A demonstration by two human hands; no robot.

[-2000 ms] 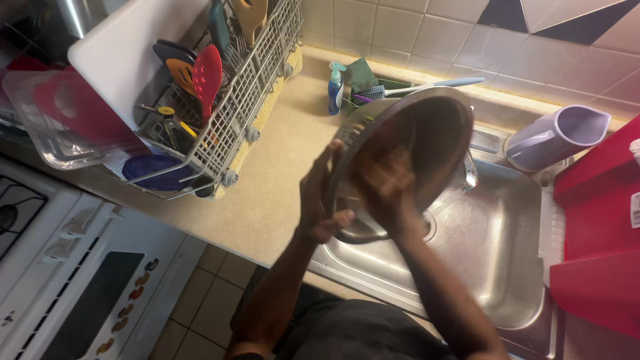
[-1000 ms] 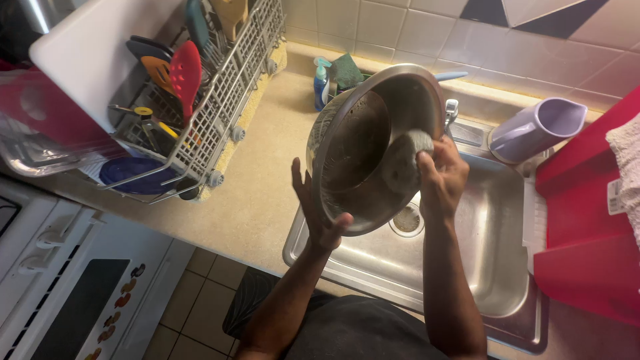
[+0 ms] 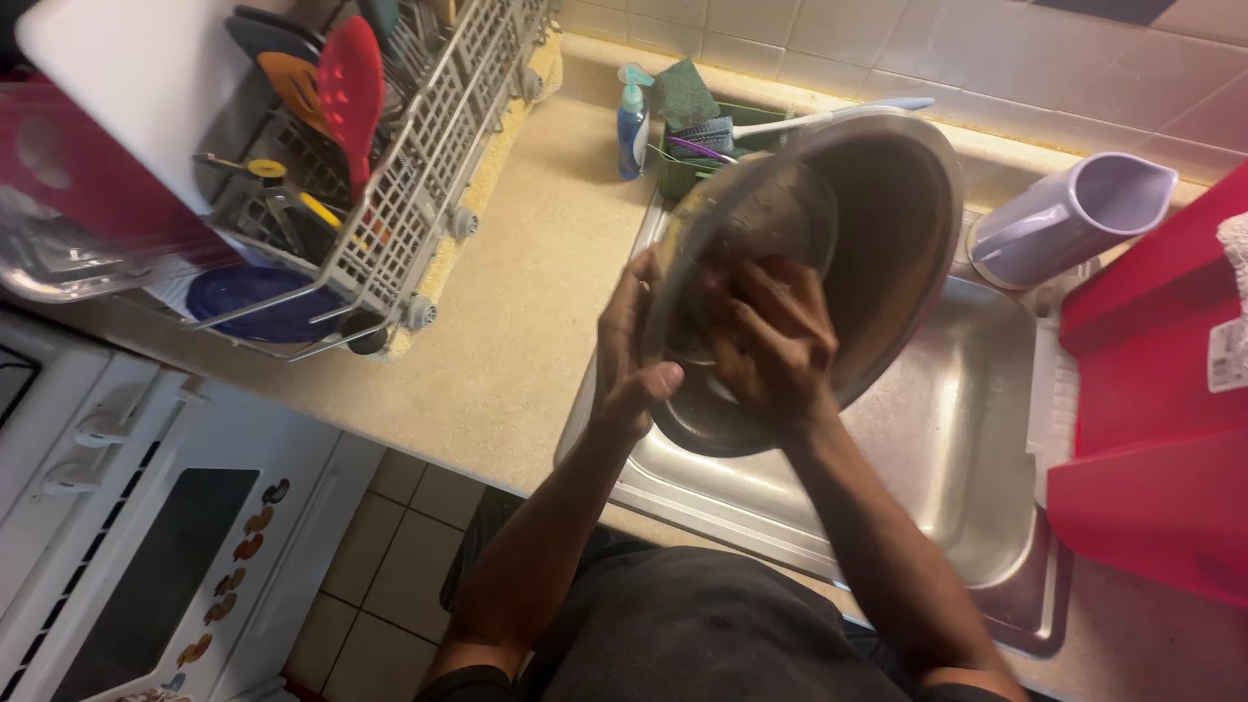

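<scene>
A large metal bowl [image 3: 887, 244] is tilted above the stainless steel sink [image 3: 936, 429], its inside turned toward me. My left hand [image 3: 629, 351] grips its left rim, thumb on the near edge and fingers behind. Inside the bowl, my right hand [image 3: 765, 331] presses low against the inner wall with bent fingers. Whatever lies under those fingers is hidden and blurred; one second ago a pale scrubbing pad showed in this hand.
Left on the counter stands a dish rack [image 3: 448, 127] with utensils and a blue plate [image 3: 263, 302]. Behind the bowl are a blue soap bottle [image 3: 632, 127], a green sponge [image 3: 685, 93] and a long-handled brush [image 3: 829, 117]. A lavender pitcher [image 3: 1063, 224] and red bin [image 3: 1160, 419] stand right.
My right hand has moved from the bowl's right side, where it held a pale pad, leftward and deeper inside. The bowl has turned somewhat. My left hand still holds the rim.
</scene>
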